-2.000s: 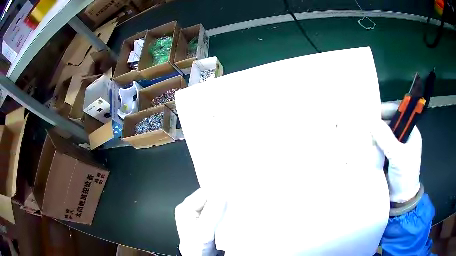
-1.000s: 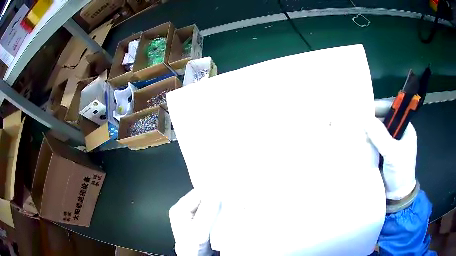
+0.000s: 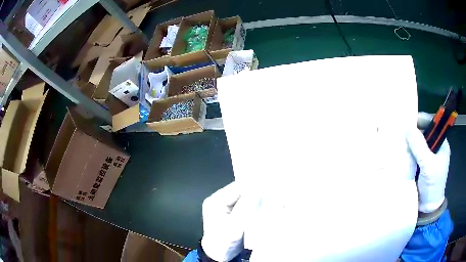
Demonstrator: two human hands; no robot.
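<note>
A large white printed sheet (image 3: 322, 148), washed out nearly blank, is held up above the green bench. My left hand (image 3: 222, 220), in a white glove, grips its lower left edge. My right hand (image 3: 432, 166), in a white glove with a blue sleeve, holds its right edge. An orange and black utility knife (image 3: 440, 125) is also in my right hand, pointing up, with a dark tip beside it. The fingers behind the sheet are hidden.
Small parts boxes (image 3: 176, 110) with silvery and green contents cluster at the upper left of the green-topped bench (image 3: 158, 174). An open carton with dark print (image 3: 89, 174) stands at the left, near another open carton (image 3: 20, 135) and a metal shelf frame (image 3: 56, 77).
The view has shifted, so the sheet, hands and boxes all appear further right. More of the open carton at the far left shows. Both hands keep their hold on the sheet.
</note>
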